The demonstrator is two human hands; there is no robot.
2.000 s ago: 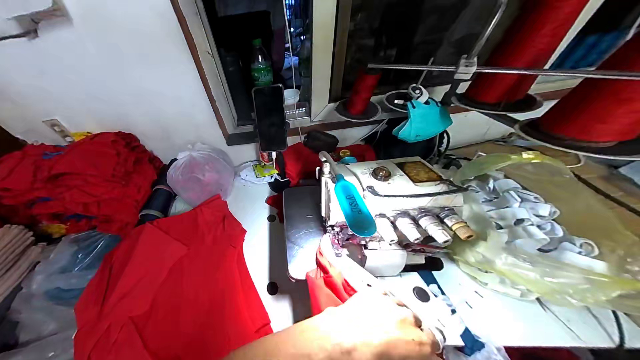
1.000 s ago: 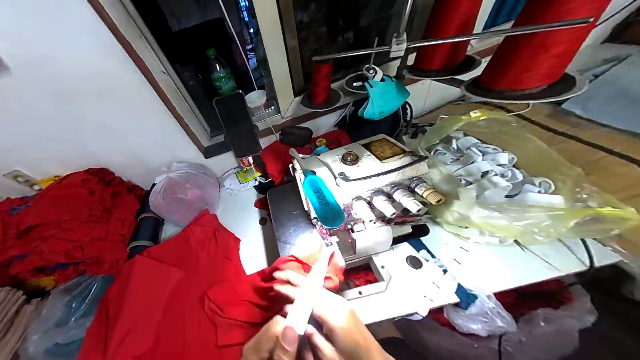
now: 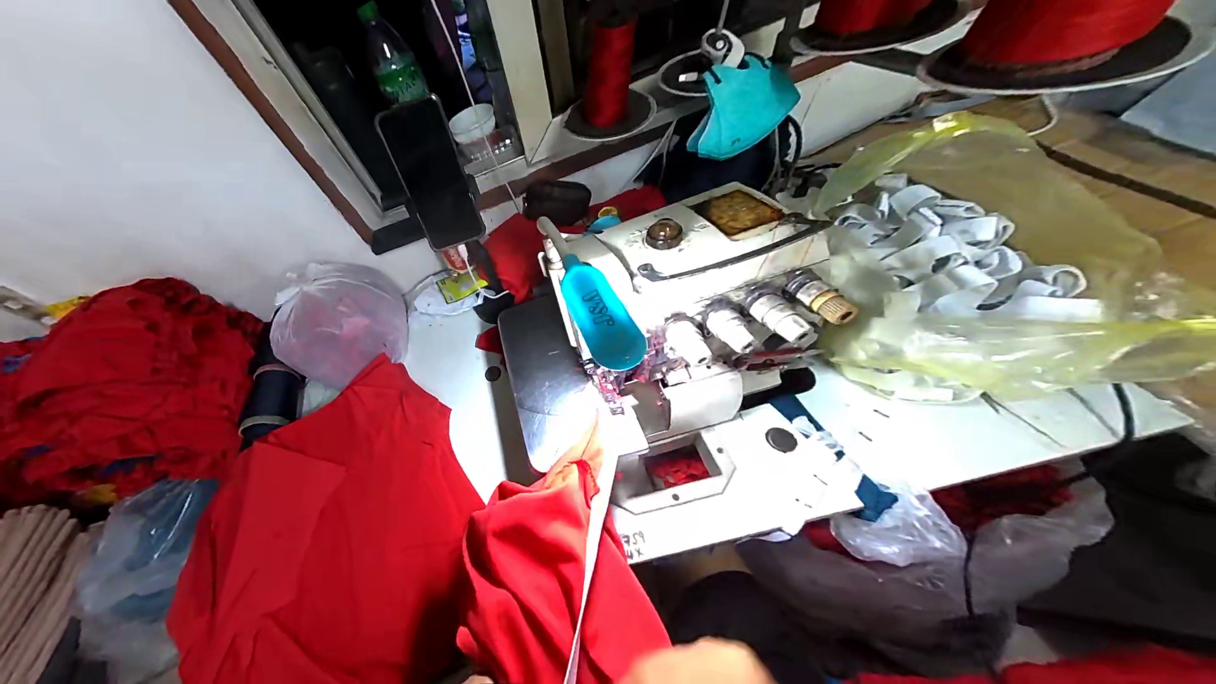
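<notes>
A white overlock sewing machine (image 3: 703,256) with a blue plastic guard (image 3: 602,315) stands on the white table. Red fabric (image 3: 551,551) runs from its presser foot down to the bottom edge, with a narrow white elastic band (image 3: 593,551) lying along it. My right hand (image 3: 703,662), blurred and mostly cut off by the bottom edge, is at the lower end of this fabric; its fingers cannot be made out. A small bit of my left hand (image 3: 478,679) shows at the bottom edge by the fabric. Another red fabric piece (image 3: 323,532) lies to the left.
Coiled white elastic (image 3: 959,247) fills a yellowish plastic bag (image 3: 1073,351) at right. A red heap (image 3: 123,389) and a tied plastic bag (image 3: 339,323) are at left. A phone (image 3: 430,176) stands behind the machine, and red thread cones (image 3: 1054,28) are above.
My hands have moved from near the presser foot down to the bottom edge. The white band, held between my hands one second ago, now stretches down along the red fabric. The view has shifted.
</notes>
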